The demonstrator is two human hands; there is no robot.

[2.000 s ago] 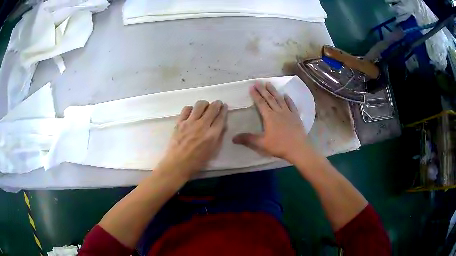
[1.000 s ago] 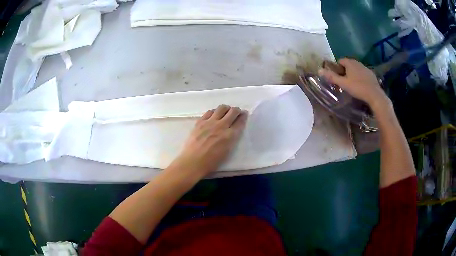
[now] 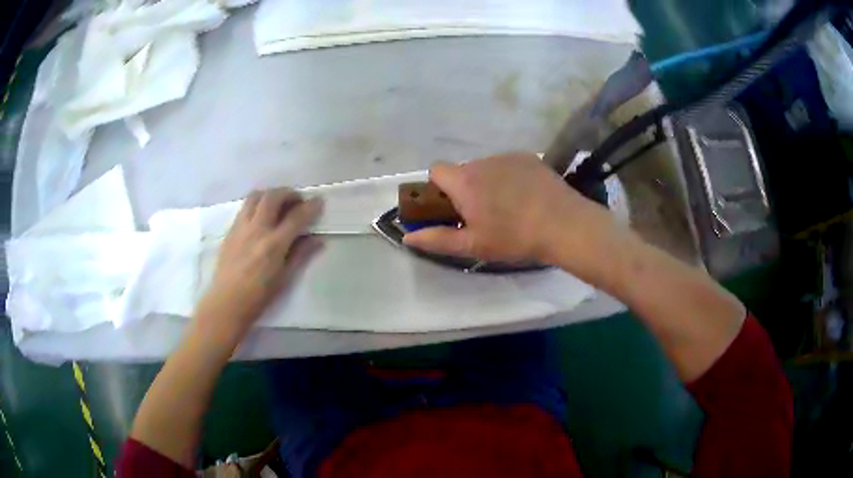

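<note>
A white sleeve (image 3: 360, 294) lies lengthwise along the near edge of the table, with its seam (image 3: 346, 232) running along it. My right hand (image 3: 500, 210) is closed around the brown wooden handle of the steam iron (image 3: 412, 224). The iron stands on the right half of the sleeve, its metal tip pointing left along the seam; most of its sole is hidden under my hand. My left hand (image 3: 267, 233) lies on the sleeve left of the iron tip, fingers bent over the seam and slightly blurred. It presses on the cloth; no grasp shows.
The iron rest (image 3: 725, 173) is at the table's right edge. A black hose (image 3: 692, 103) rises to the upper right. Flat white layers (image 3: 449, 21) lie at the far side, crumpled white pieces (image 3: 140, 70) at far left, and a white cloth piece (image 3: 56, 275) at the left edge.
My right hand has brought the iron from its rest at the right onto the sleeve, tip to the left. My left hand has moved left along the sleeve.
</note>
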